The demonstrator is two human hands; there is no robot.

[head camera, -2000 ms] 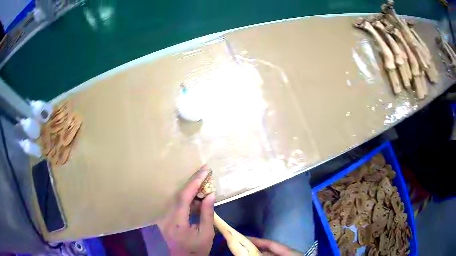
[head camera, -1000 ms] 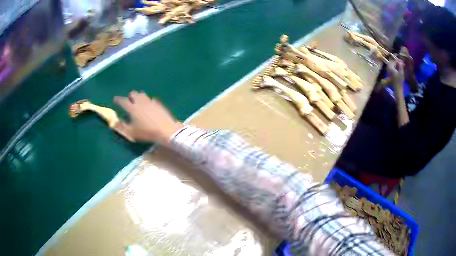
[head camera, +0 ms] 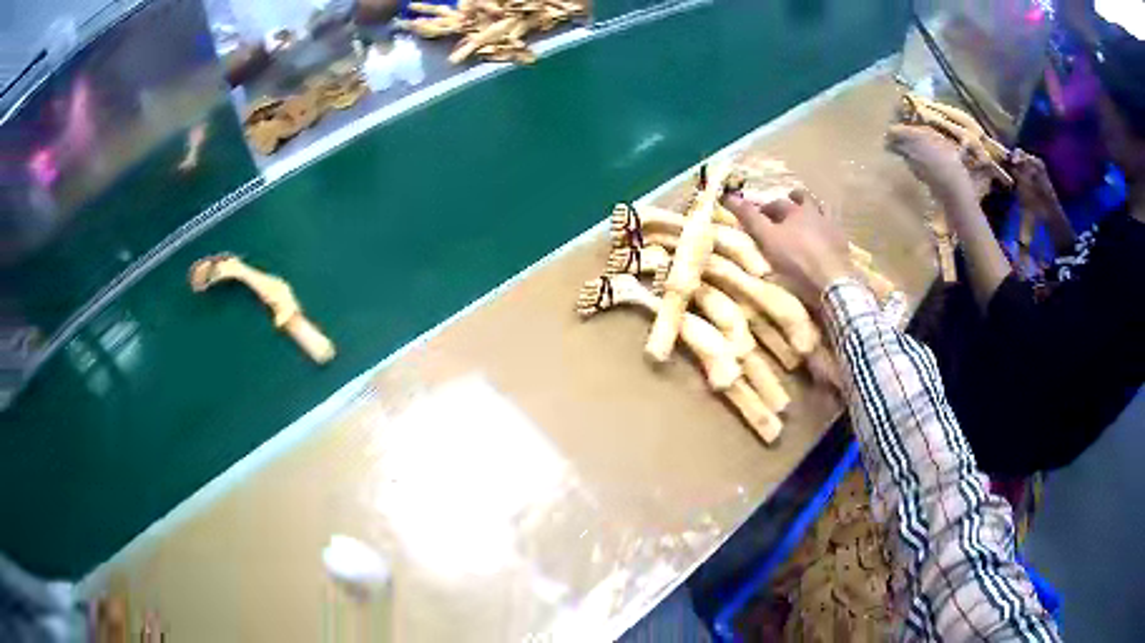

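My right hand (head camera: 797,239), in a checked sleeve, is at the pile of tan figure legs (head camera: 716,320) on the brown table. Its fingertips are closed at the upper foot end of one leg (head camera: 684,283), which lies tilted across the others. The pile's other feet point left and have thin dark straps. A single figure leg (head camera: 270,299) lies on the green belt, foot to the upper left. My left hand is out of the picture.
A white bottle (head camera: 355,561) is at lower left on the glossy table (head camera: 527,415). A blue bin of brown soles (head camera: 841,565) is partly behind my sleeve. A person's arm (head camera: 967,207) handles legs at right. More legs (head camera: 496,25) lie beyond the belt (head camera: 414,214).
My right hand has let go of the leg on the belt and moved right to the pile. One leg there now lies at a different angle across the others.
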